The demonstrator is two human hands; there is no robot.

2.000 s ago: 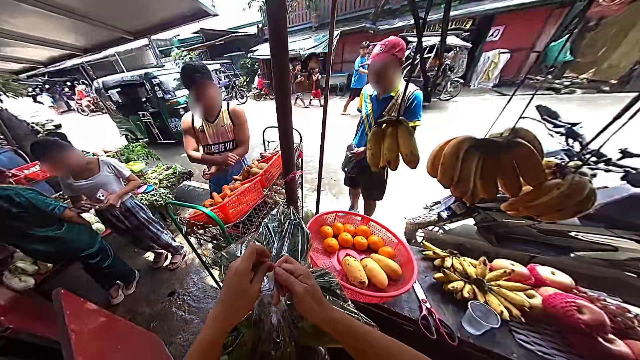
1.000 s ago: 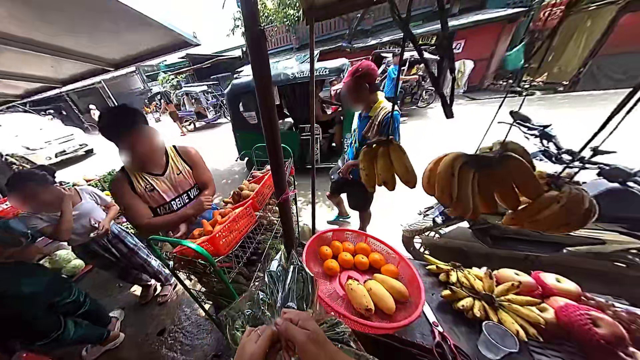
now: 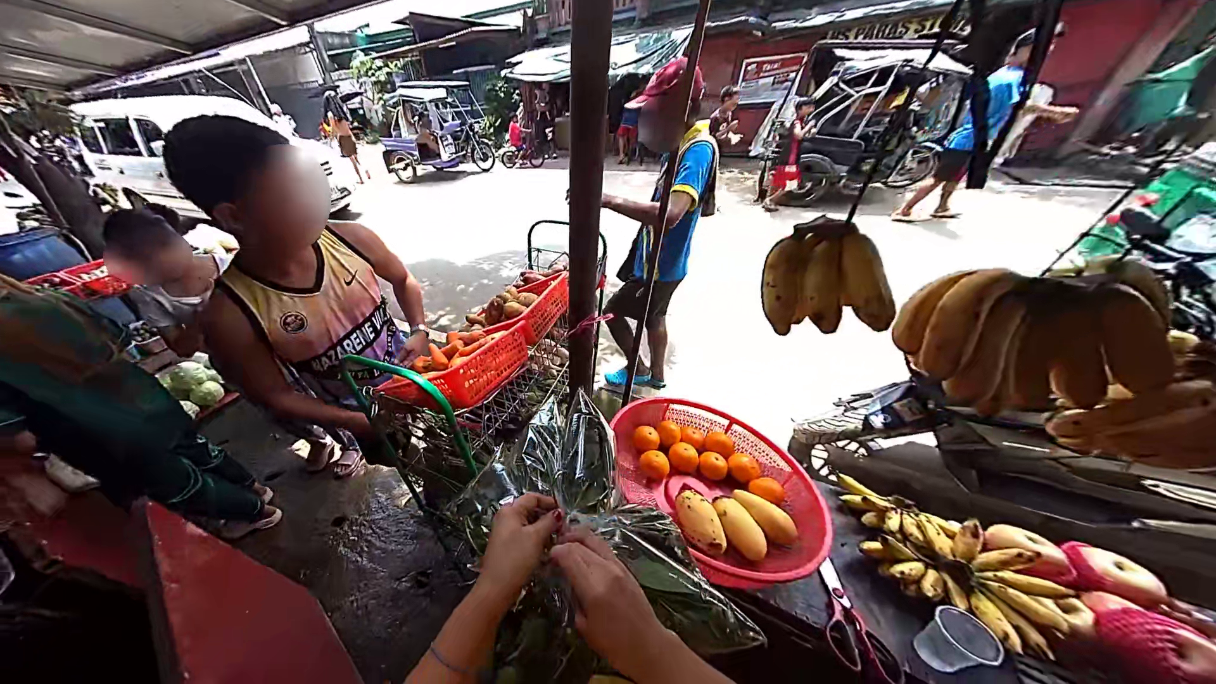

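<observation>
My left hand (image 3: 518, 541) and my right hand (image 3: 598, 579) meet at the lower middle, fingertips pinching the gathered neck of a clear plastic bag (image 3: 665, 546). Dark green leaves show through the plastic, which spreads above and below my fingers. Just right of the bag is a pink plastic basket (image 3: 807, 532) holding several oranges (image 3: 683, 457) and a few yellow mangoes (image 3: 740, 528). Scissors (image 3: 841, 608) lie beside the basket. A bunch of small bananas (image 3: 959, 570) and a clear plastic cup (image 3: 958, 638) are further right.
Banana bunches (image 3: 826, 277) hang at the right. A metal post (image 3: 584, 190) rises behind the bag. Left of it stands a wire cart (image 3: 456, 418) with red crates (image 3: 475, 370), a person (image 3: 304, 313) leaning over it. Apples in foam nets (image 3: 1140, 636) lie at the lower right.
The person in the sleeveless top now reaches down at the cart. The person in the red cap has turned and stretches an arm out. The green tricycle seen one second ago is out of sight.
</observation>
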